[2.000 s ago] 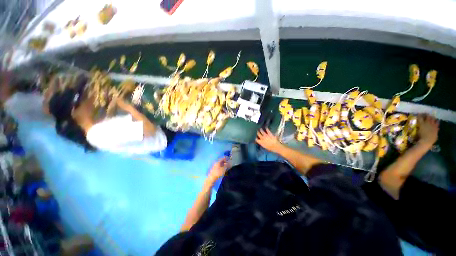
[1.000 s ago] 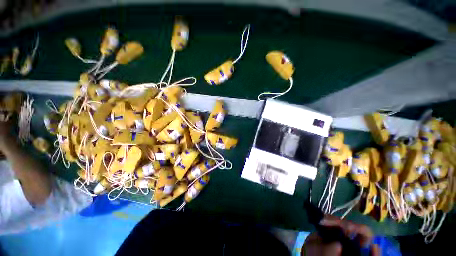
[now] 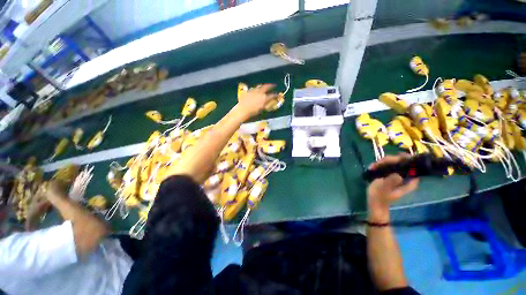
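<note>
My left hand (image 3: 256, 101) reaches over the left pile of yellow corded units (image 3: 230, 167) to the green conveyor belt. Its fingertips are at a yellow unit (image 3: 277, 103) lying there; whether they grip it is unclear. My right hand (image 3: 392, 184) holds a thick black electric screwdriver (image 3: 415, 167) with a small red spot, roughly level, above the bench edge in front of the right pile (image 3: 461, 124). The driver's bit cannot be made out. The white-grey and black screw feeder (image 3: 316, 129) stands between the two piles.
A person in a white shirt (image 3: 43, 256) works at the left. A pale post (image 3: 354, 52) rises behind the feeder. More units lie on the conveyor belt (image 3: 383, 69). A blue stool (image 3: 473, 253) stands below the bench at right.
My left hand has come into view, stretched over the left pile to the belt. My right hand, low at the edge before, now shows higher with the screwdriver. The camera view has shifted.
</note>
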